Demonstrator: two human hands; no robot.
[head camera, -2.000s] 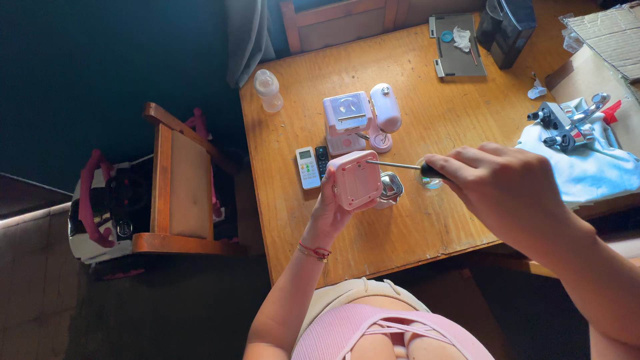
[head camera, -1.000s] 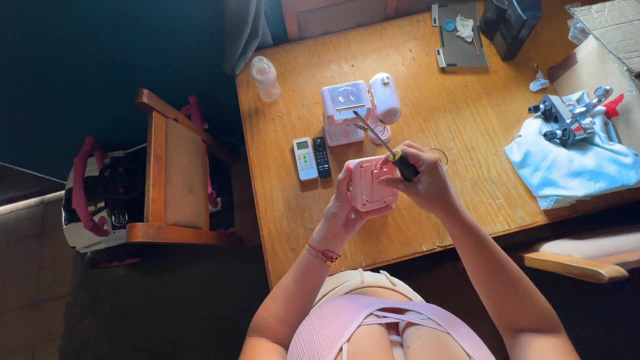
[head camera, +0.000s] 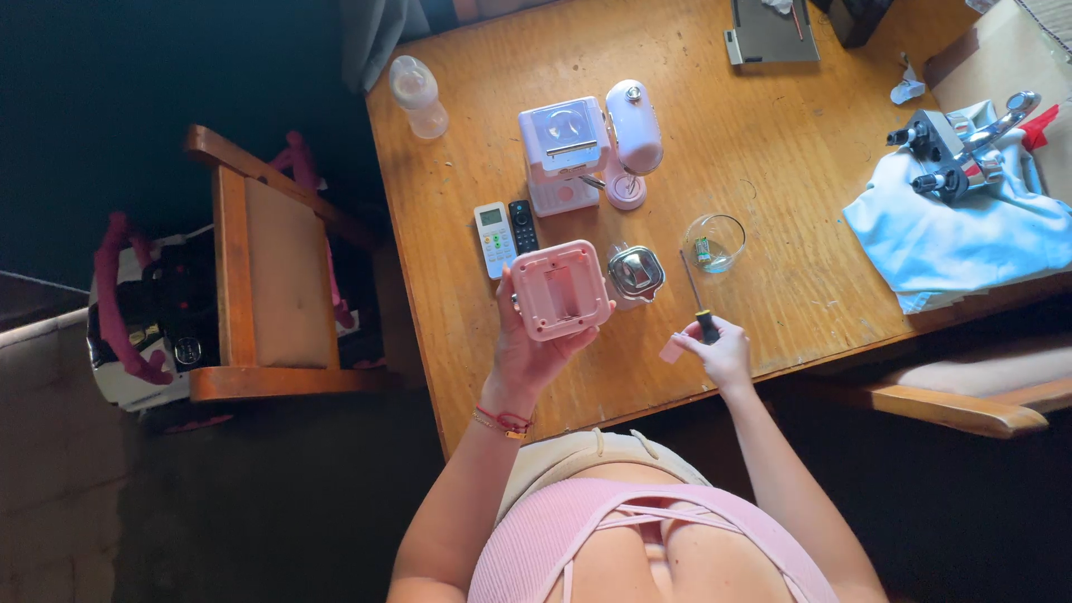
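Note:
My left hand (head camera: 536, 352) holds up a pink plastic toy base (head camera: 543, 289) with its underside and an uncovered battery compartment facing me. To its right, my right hand (head camera: 722, 356) grips the black handle of a screwdriver (head camera: 707, 325), its shaft pointing away over the table. Between the same hand's thumb and fingers is a small pink plastic cover (head camera: 671, 350). Near the screwdriver's tip stands a clear glass bowl (head camera: 727, 261) with a green battery (head camera: 702, 249) inside. A toy blender jug with a silvery lid (head camera: 638, 272) sits just right of the pink base.
On the wooden table (head camera: 779, 159) are a toy coffee machine (head camera: 565, 138), a toy stand mixer (head camera: 634, 126), a white remote control (head camera: 495, 239), a black remote control (head camera: 523, 224) and a baby bottle (head camera: 417, 96). A chrome faucet (head camera: 963, 151) lies on a blue cloth (head camera: 930, 226) at right. A chair (head camera: 285, 285) stands left.
My right hand has moved right, away from the pink base, with the screwdriver and the small pink cover. The battery compartment now shows uncovered.

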